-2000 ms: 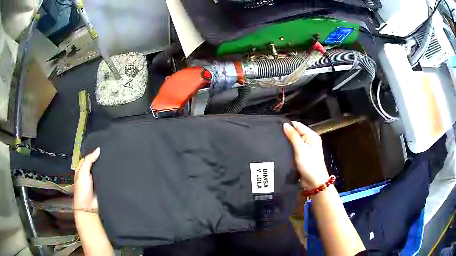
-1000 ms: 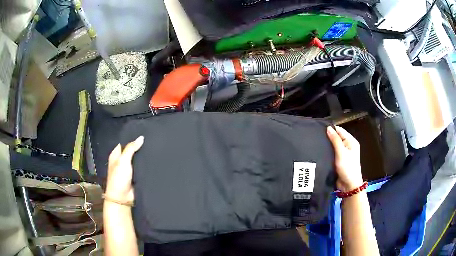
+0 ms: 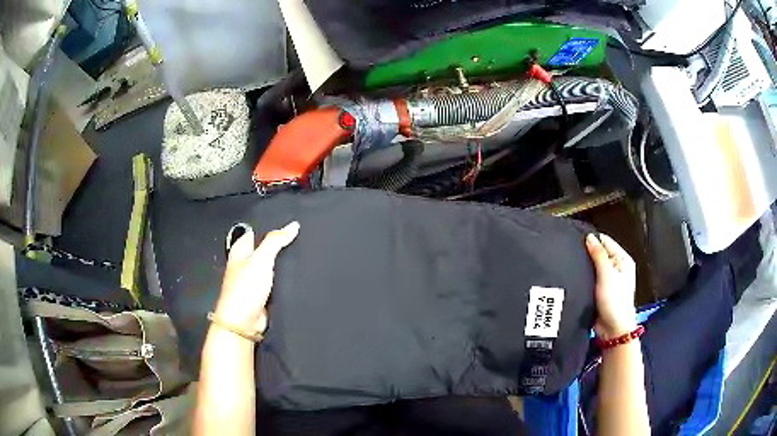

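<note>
A black fabric bag (image 3: 400, 289) lies spread wide in front of me, below the orange suction head (image 3: 302, 149), its top edge close to the nozzle. A white brand label (image 3: 543, 312) and a narrow dark care label (image 3: 537, 364) are on its right part. My left hand (image 3: 251, 277) holds the bag's left end, thumb on top; a small ring-like shiny thing shows by the fingers. My right hand (image 3: 613, 285) grips the right edge, thumb on top. The fingers under the cloth are hidden.
A ribbed hose (image 3: 477, 111) runs behind the head under a green panel (image 3: 494, 55) with black bags (image 3: 400, 25) above. A speckled base (image 3: 204, 136) stands upper left. Beige-brown bags (image 3: 111, 362) are lower left. A blue bin (image 3: 558, 413) with dark cloth is lower right.
Both hands and the bag have moved to the right across the view. The bag's right end now sits a little lower. Both hands keep hold of it.
</note>
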